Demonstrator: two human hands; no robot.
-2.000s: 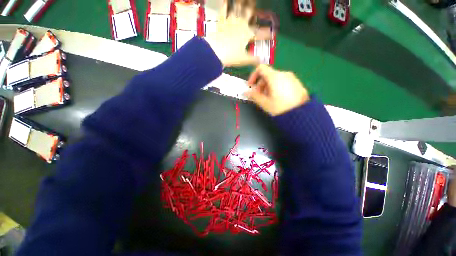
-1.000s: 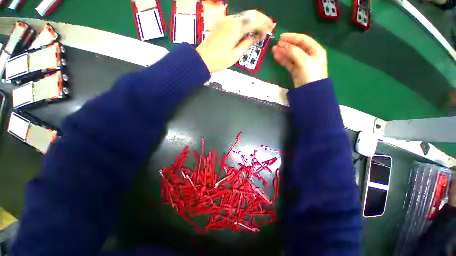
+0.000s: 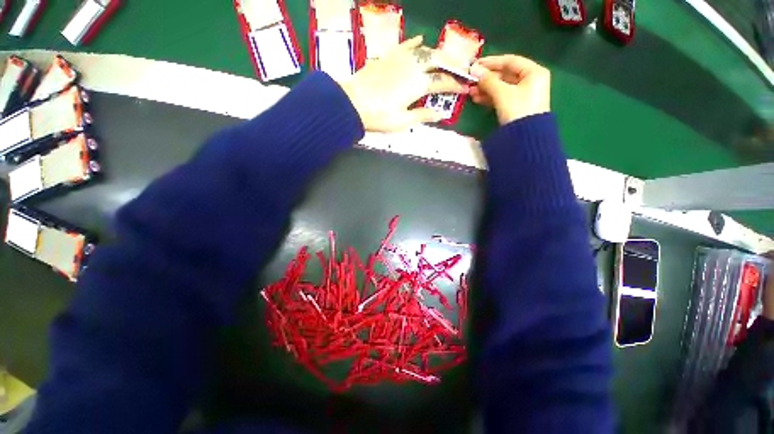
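Note:
A red-rimmed toy truck body (image 3: 459, 42) with a pale top and a white patterned end lies on the green belt near its edge. My left hand (image 3: 392, 89) rests over its left side, fingers on it. My right hand (image 3: 515, 83) is at its right side, thumb and fingertips pinched on the end of a thin pale piece lying across the body; the fingertips of both hands nearly meet there. Small red trim parts (image 3: 365, 314) lie in a loose heap on the black table between my forearms.
Pale-topped red units (image 3: 273, 52) lie on the green belt (image 3: 586, 110), with two more at upper right. Toy trucks (image 3: 59, 161) are stacked at left. A white case (image 3: 613, 222), a smartphone (image 3: 636, 292) and a clear tray (image 3: 715, 297) are at right. A dark sleeve shows at far right.
The body in my hands now shows its pale top. My hands have come together over it, and the right fingertips now pinch a thin piece. Belt units have shifted right.

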